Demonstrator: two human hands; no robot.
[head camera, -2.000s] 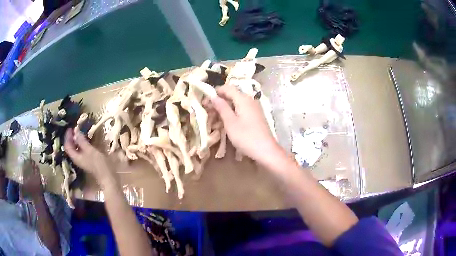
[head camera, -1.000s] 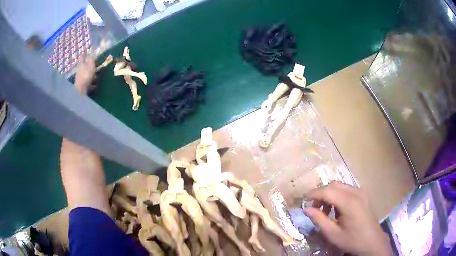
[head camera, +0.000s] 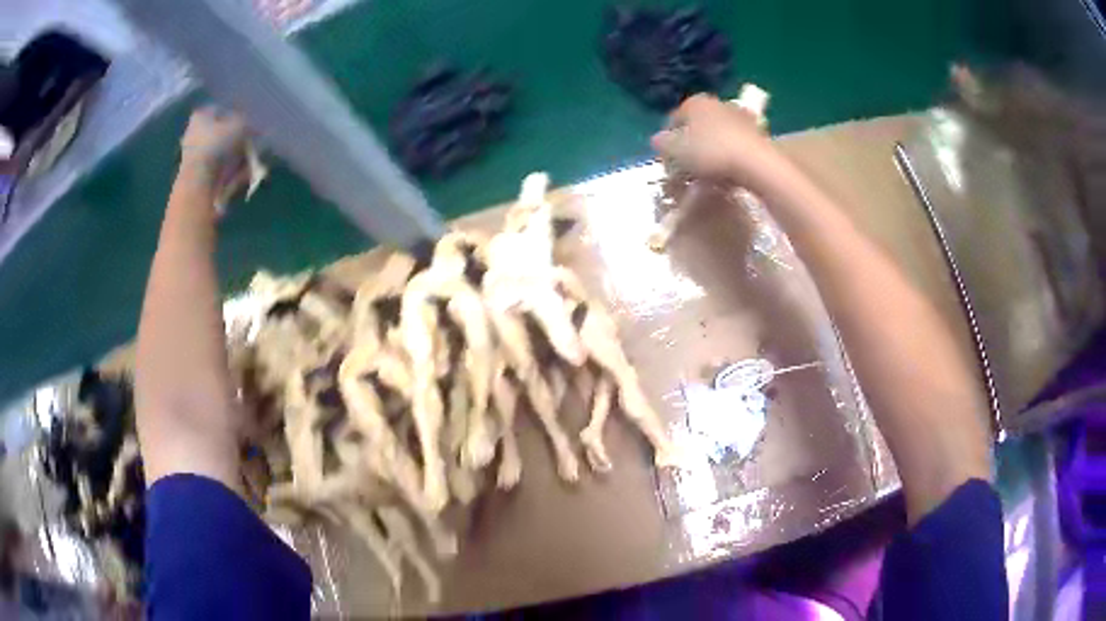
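My right hand (head camera: 713, 136) is at the conveyor's near edge, over a cream figure lower body (head camera: 752, 102); its top end and a foot show around the hand, and the fingers appear closed on it. My left hand (head camera: 221, 152) is over the conveyor at upper left, with a small cream limb part (head camera: 255, 172) showing at the fingers; it is blurred. A heap of cream figure lower bodies (head camera: 530, 289) with dark pieces lies on the brown bench between my arms.
Two dark bundles (head camera: 451, 119) lie on the green conveyor (head camera: 552, 112). A grey post (head camera: 291, 103) slants down to the bench. A white crumpled cloth (head camera: 728, 412) lies on film. More black-and-cream pieces (head camera: 97, 455) lie at left. A metal-edged box (head camera: 952, 273) stands at right.
My right hand has moved from near the white cloth up to the single figure body at the conveyor edge. My left hand is at the conveyor body that lay beside the post.
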